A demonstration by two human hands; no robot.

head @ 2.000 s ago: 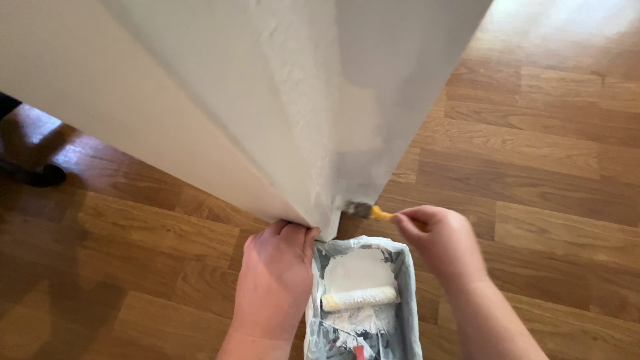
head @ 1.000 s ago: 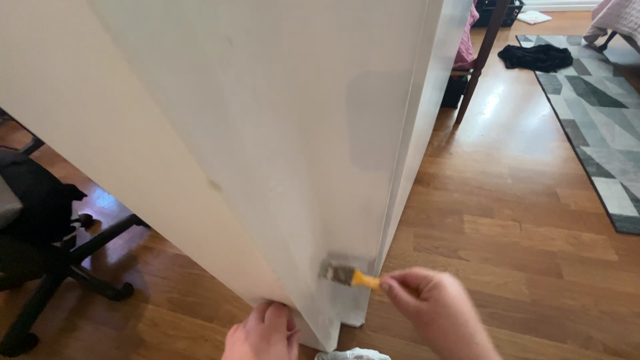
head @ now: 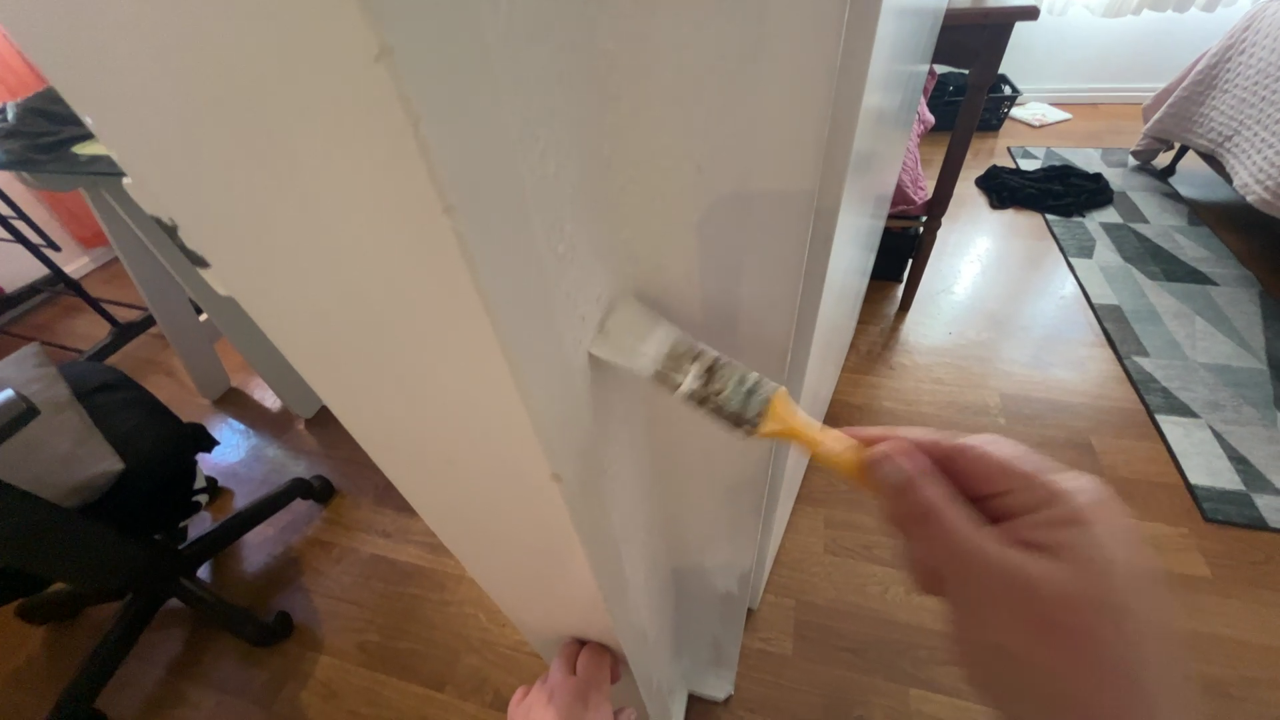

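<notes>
My right hand (head: 1000,530), somewhat blurred, grips the yellow handle of a paintbrush (head: 735,390). White paint coats the bristles, and the metal ferrule is smeared. The bristle tips touch the narrow face of a white upright panel (head: 640,240), where some patches look greyer than the rest. Low down, my left hand (head: 572,688) rests its curled fingers against the bottom part of the panel's broad left face; the rest of that hand is cut off by the lower frame edge.
On the left stand a black swivel chair (head: 150,570) and grey trestle legs (head: 190,300). To the right are a dark wooden table leg (head: 945,180), a black cloth (head: 1045,188) on a patterned rug (head: 1170,330), and a bed with a pale cover (head: 1225,110). Wood flooring surrounds the panel.
The brush in my right hand has moved up the panel from near its foot. My left hand stays low at the panel. The view has tilted up, and the paint tray has left it.
</notes>
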